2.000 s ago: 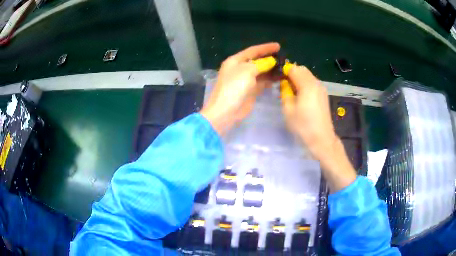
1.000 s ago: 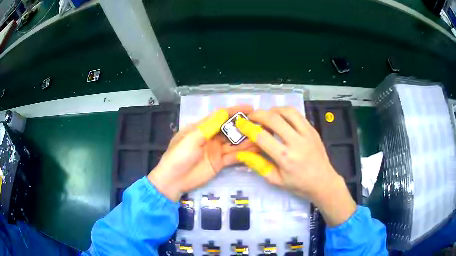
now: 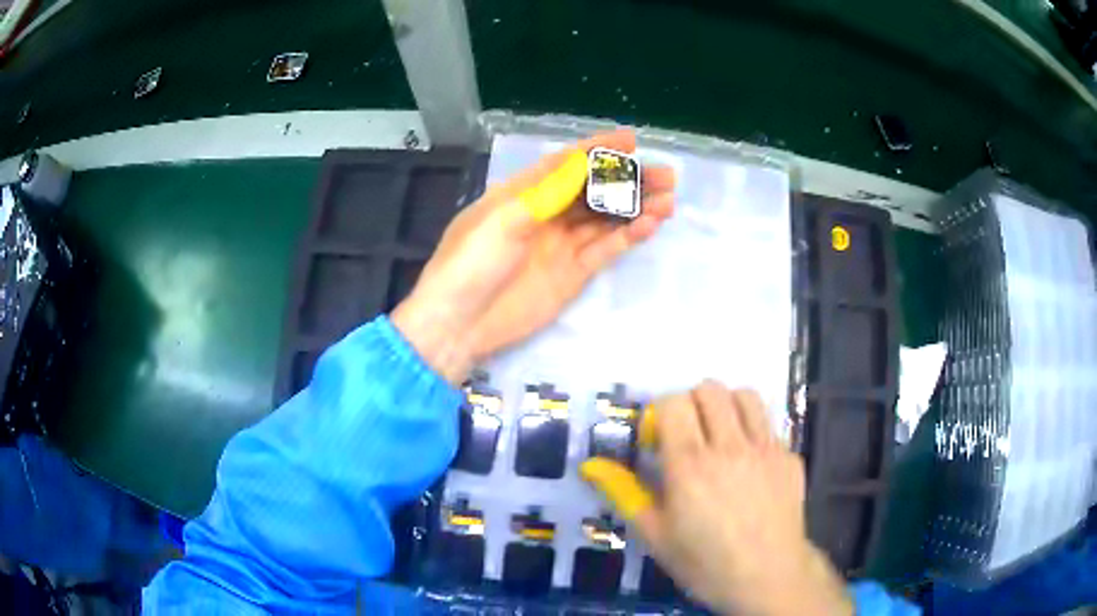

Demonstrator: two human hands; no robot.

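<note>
My left hand, with a yellow finger cot on the thumb, holds a watch housing on its fingers, open side up, with yellow and pale parts showing inside. My right hand, with yellow cots on the thumb and index finger, is over the blister tray. Its thumb and index finger are apart at a display module in the upper row; whether they touch it I cannot tell. Other black display modules with gold-yellow tabs lie in two rows in the tray.
A black foam tray lies beneath and beside the blister tray. Stacked blister trays and a white scrap are at the right. Behind a pale rail and post, several housings lie on the dark green belt.
My left hand has moved up and away with the housing. My right hand has left the housing and come down to the upper row of display modules.
</note>
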